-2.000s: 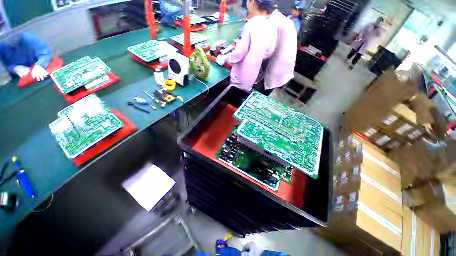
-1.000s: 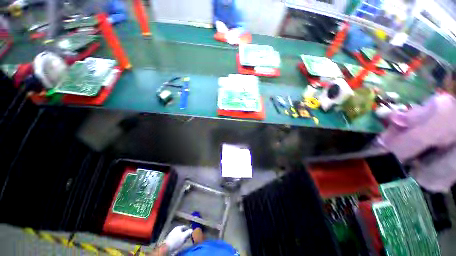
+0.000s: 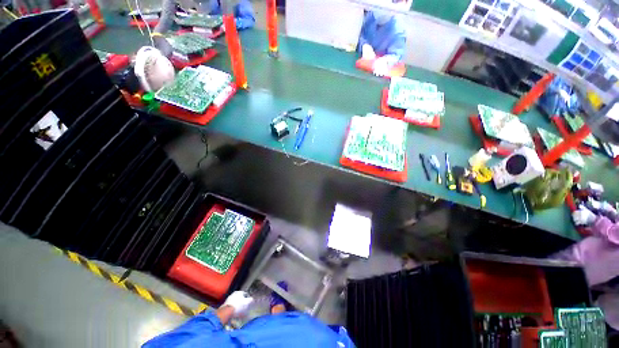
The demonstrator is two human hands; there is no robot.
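My left hand (image 3: pixel 239 301), in a white glove, is small and low in the picture, left of a bare metal frame (image 3: pixel 322 292) on the floor. Its fingers are too small to tell whether they hold anything. My right hand is not in view. Beyond my left hand, a black tote (image 3: pixel 255 253) stands with a red liner (image 3: pixel 197 273) and one green circuit board (image 3: pixel 220 241) in it. A dark blue shape, perhaps a shoe, shows at the frame's near edge.
Tall black tote stacks (image 3: pixel 74 149) stand at left. Another stack (image 3: pixel 407 306) at lower right holds boards on red lining. A green bench (image 3: pixel 265 122) crosses ahead with boards, tools and a white-topped stool (image 3: pixel 349 231) before it. Yellow-black floor tape (image 3: pixel 129 285) runs at left. A person (image 3: pixel 381 41) sits opposite.
My view has turned left, so the bench and right-hand stack have shifted right and the left tote stacks show more. My left hand, out of view at first, stays low near the frame.
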